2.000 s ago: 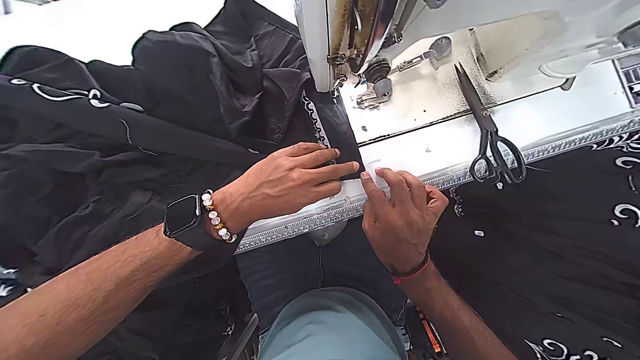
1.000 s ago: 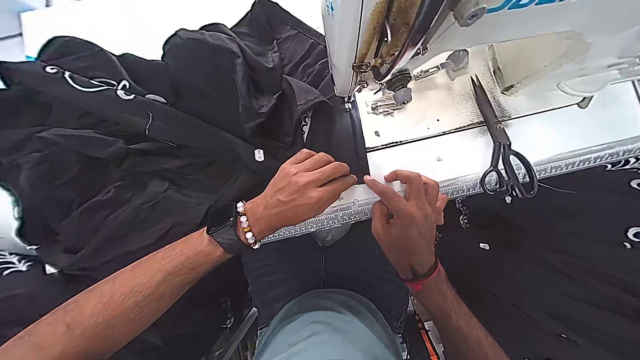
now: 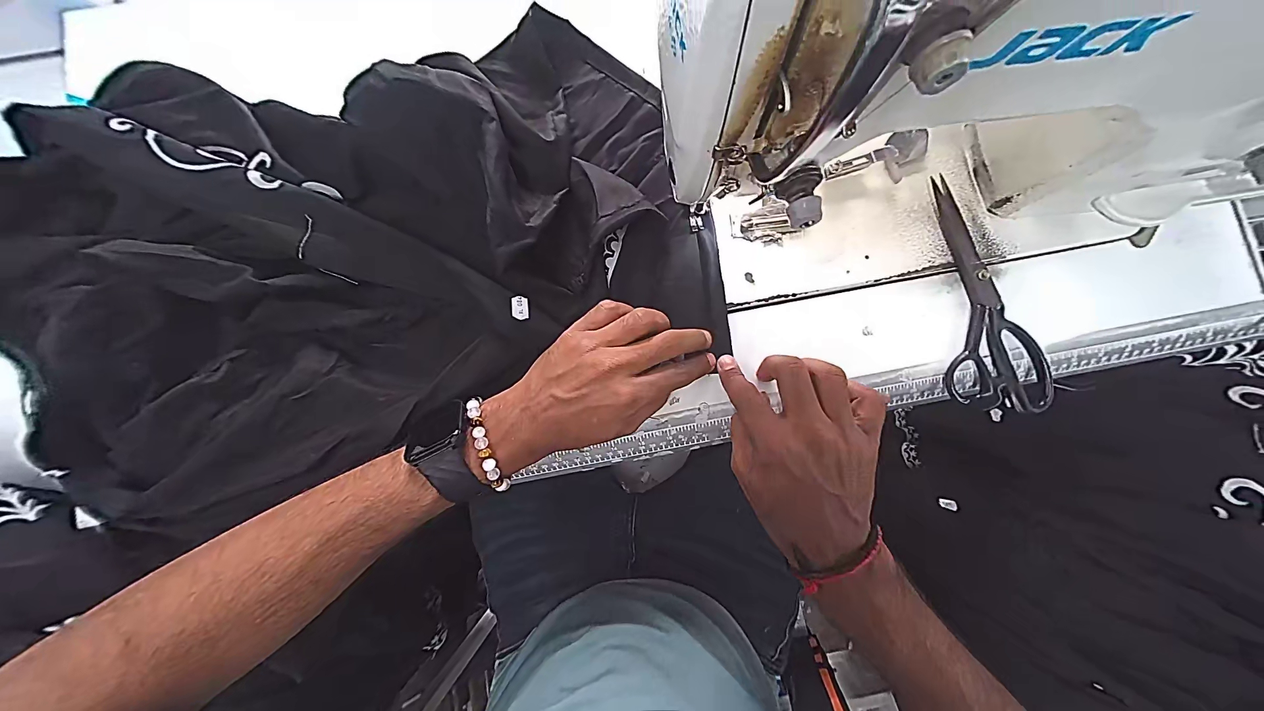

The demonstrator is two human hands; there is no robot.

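Note:
Black fabric with white embroidery (image 3: 395, 247) lies bunched left of a Jack sewing machine (image 3: 987, 89). Its right edge runs under the presser foot (image 3: 697, 219). My left hand (image 3: 612, 370) rests on the cloth near the table's front edge, fingertips pressed at the fabric's edge. Close beside it, my right hand (image 3: 815, 434) has its thumb or index fingertip at the same edge, the other fingers curled. The fingertips of both hands nearly touch. Whether either hand pinches the cloth is hard to tell.
Black-handled fabric scissors (image 3: 980, 296) lie on the machine bed at right, handles over the front edge. A measuring tape strip (image 3: 1086, 357) runs along that edge. More black embroidered fabric (image 3: 1066, 533) hangs at lower right. A small white sticker (image 3: 520, 307) is on the cloth.
The fabric's edge under the presser foot now shows as a narrow fold, with both hands still at its near end. The view has shifted, showing more of the machine.

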